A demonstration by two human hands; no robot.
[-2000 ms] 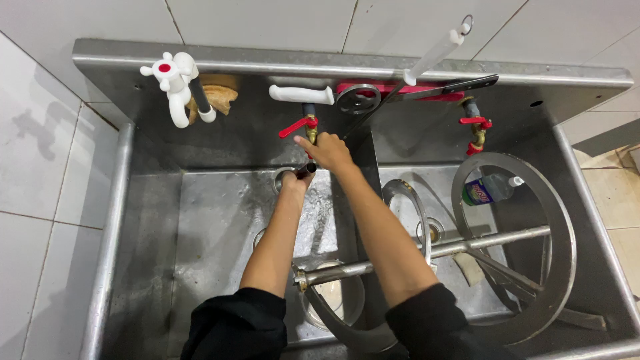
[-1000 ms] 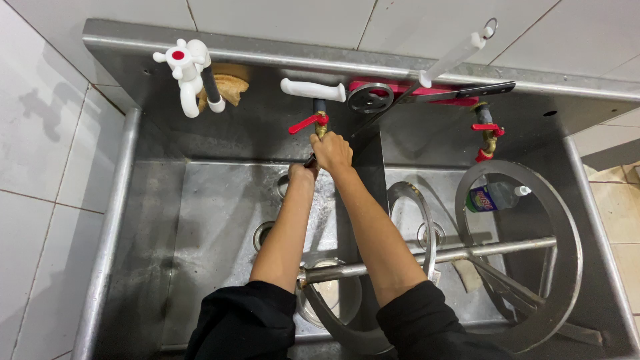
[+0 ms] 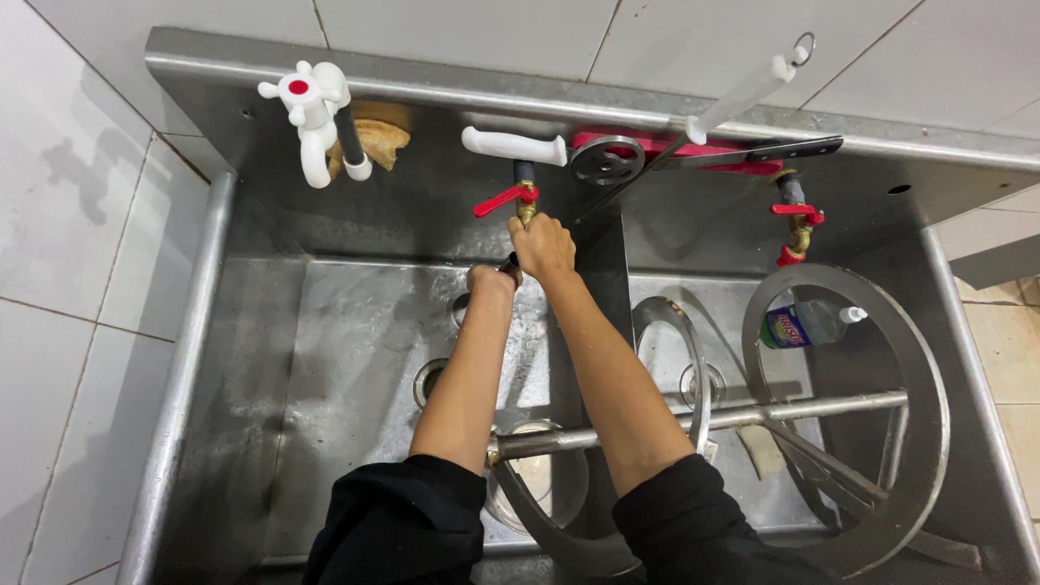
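Note:
My left hand (image 3: 492, 279) is closed around a dark cylindrical object (image 3: 511, 265), held under the middle tap in the left basin of a steel double sink. Only its dark open end shows, so what it is cannot be told. Close above it, my right hand (image 3: 544, 246) is at the outlet of the brass tap (image 3: 526, 208), its fingers bent around or against it; whether it also grips something is hidden. The tap's red lever (image 3: 500, 201) points left. Water wets the basin floor (image 3: 366, 325) below my hands.
A metal frame with rings (image 3: 926, 382) lies across both basins. Under it are a pale round container (image 3: 577, 487) and a bottle (image 3: 800, 323). Along the back are a white tap (image 3: 313, 114), a sponge-like piece (image 3: 382, 142), a white-handled tool (image 3: 513, 146), a metal disc (image 3: 607, 160) and a knife (image 3: 792, 150).
My hands stay by the middle tap. The dark object's open end, visible two seconds ago, was mostly covered one second ago and shows again now.

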